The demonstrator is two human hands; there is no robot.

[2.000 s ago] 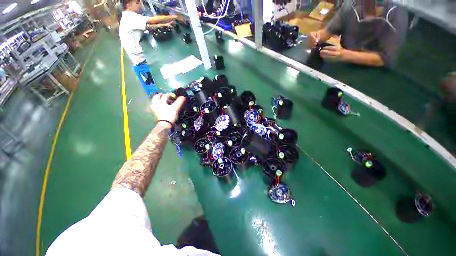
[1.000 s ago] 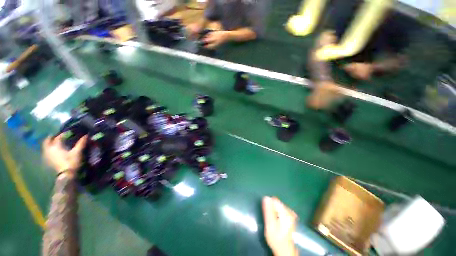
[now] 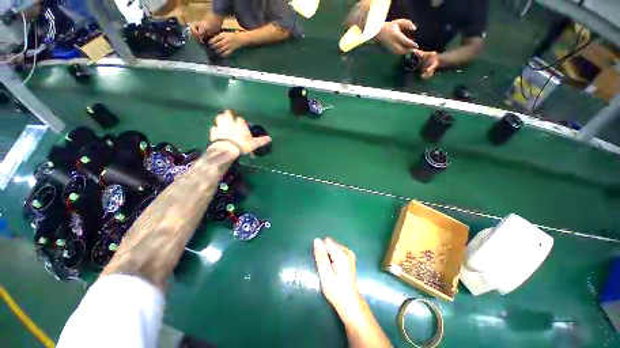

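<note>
My left hand (image 3: 234,134) is stretched over the bench beyond the pile. Its thumb touches a black housing (image 3: 260,139); the fingers hide part of the contact, so I cannot tell if it grips. My right hand (image 3: 336,268) is low over the bench, left of the parts box, thumb and fingers close together; no object shows in it. The unit pile (image 3: 122,170) of black housings, with wired boards and green-yellow dots, lies at left, partly behind my left forearm. One round circuit board (image 3: 247,226) hangs out at its right edge.
A cardboard parts box (image 3: 435,238) holds small copper-coloured pieces. A white container (image 3: 510,255) stands beside it, a tan ring (image 3: 420,323) below. Black units (image 3: 435,160) stand on the far strip beyond a pale line. Two people work opposite; one holds a black part.
The view has swung right. My left hand has moved from the pile's left edge to a housing beyond its right side. My right hand has come into view, along with the parts box and white container.
</note>
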